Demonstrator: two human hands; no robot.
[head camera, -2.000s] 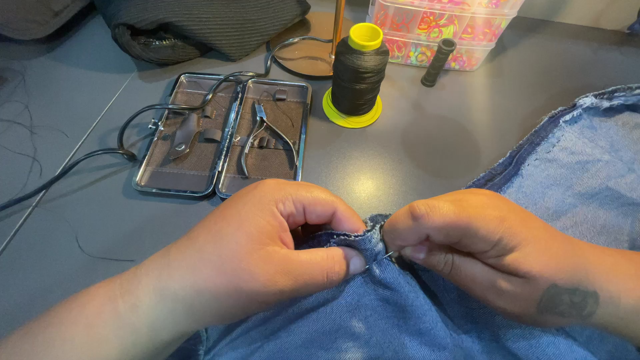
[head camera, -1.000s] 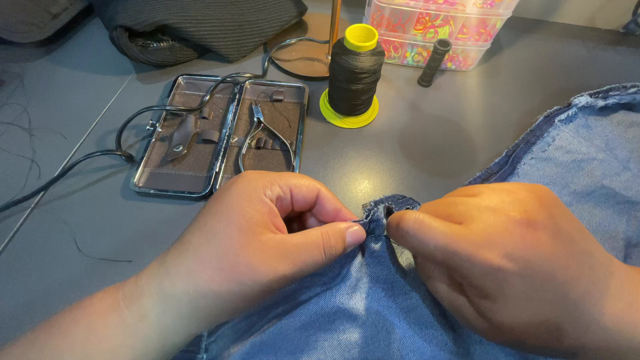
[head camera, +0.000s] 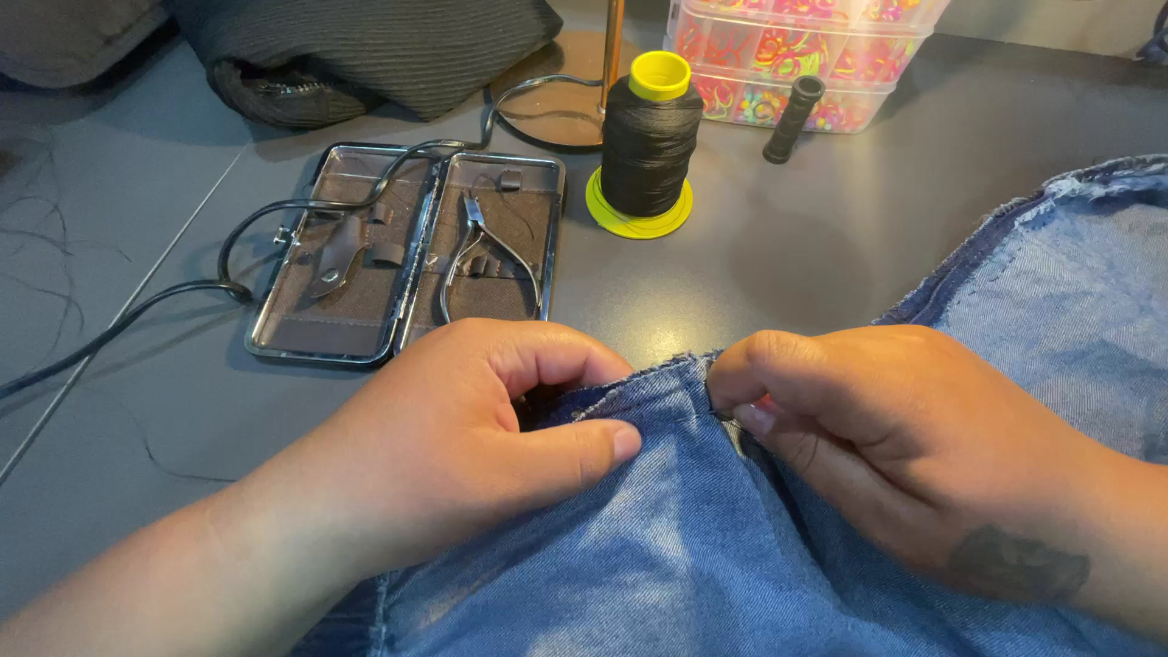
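Blue denim fabric (head camera: 675, 529) with a frayed, folded edge spreads across the lower middle and right of the head view. My left hand (head camera: 511, 438) pinches that edge between thumb and fingers, thumb on the near side. Just to the right, my right hand (head camera: 849, 429) closes its thumb and forefinger on the same edge. Whether a needle is between those fingertips cannot be told. Beyond my hands stands a cone of black thread (head camera: 651, 146) on a yellow base. An open manicure case (head camera: 328, 324) with metal cuticle nippers (head camera: 484, 255) lies behind my left hand.
A black cable (head camera: 301, 205) crosses the case. Behind are dark ribbed fabric (head camera: 383, 46), a round lamp-like base (head camera: 547, 119) with a copper-coloured rod, a small black spool (head camera: 794, 119) and a clear compartment box (head camera: 821, 46) of colourful bands. Loose dark threads lie on the grey table (head camera: 173, 401) at left.
The bunched denim edge between my hands now lies flatter and more stretched out. The needle seen at the edge two seconds ago is no longer visible. Both hands still grip the fabric.
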